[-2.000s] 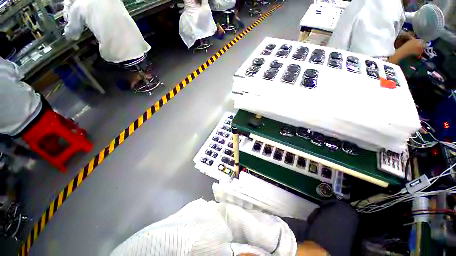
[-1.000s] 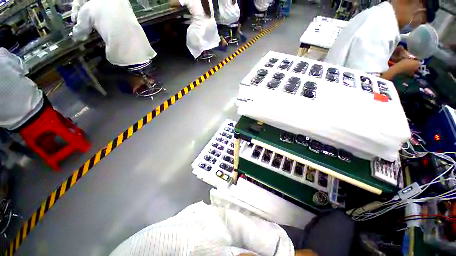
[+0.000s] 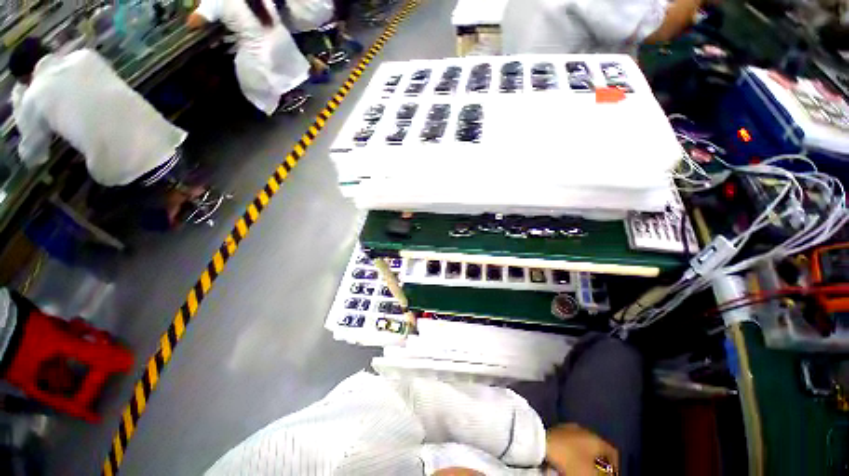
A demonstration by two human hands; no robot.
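My left hand [image 3: 577, 450] shows at the bottom edge, beyond a white striped sleeve [image 3: 465, 414], beside my dark trouser leg. It is partly cut off. A small gold and dark spot shows at its fingers; I cannot tell what it is or whether it is held. A sliver of skin at the bottom edge may be my right hand, too cut off to tell. In front stands a stack of white trays [image 3: 521, 149], the top one with rows of black watches and a red mark [image 3: 610, 95].
Green shelves [image 3: 503, 299] below hold more watches. White cables [image 3: 782, 200], a blue device [image 3: 768, 116] and an orange-edged meter [image 3: 831, 270] lie at right. Workers in white coats [image 3: 107, 116] are at left and top. A red stool [image 3: 65, 363] stands at left beside striped floor tape [image 3: 244, 223].
The view has turned right, so the trays and shelves sit further left in the picture. More of my left hand and of the right-hand bench shows.
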